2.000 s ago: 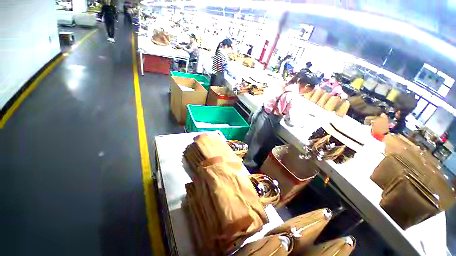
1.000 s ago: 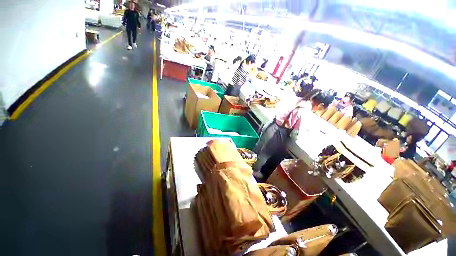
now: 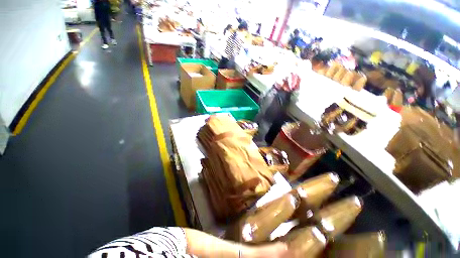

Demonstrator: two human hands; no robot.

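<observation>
Several tan-brown bags (image 3: 270, 217) stand upright in two rows at the bottom, with white bits at the ends of their narrow tops. My left hand (image 3: 273, 250) is blurred at the bottom edge, beside the nearest standing bags; whether it grips one cannot be told. Its bare forearm and striped sleeve come in from the lower left. A pile of limp flat bags (image 3: 234, 166) lies behind the standing ones, with bunched brown handles (image 3: 275, 158) on its right. Both groups are on a low white-topped platform (image 3: 185, 143). My right hand is out of view.
A long white worktable (image 3: 323, 118) runs along the right, bearing brown bags (image 3: 421, 166). An open carton (image 3: 297, 151) and a green crate (image 3: 227, 106) stand between it and the platform. A worker (image 3: 277, 98) bends at the table. A person (image 3: 103, 22) is in the left aisle.
My left arm has come into view from the lower left, its hand at the standing bags. The view has shifted and shows more standing bags. The person in the aisle appears larger.
</observation>
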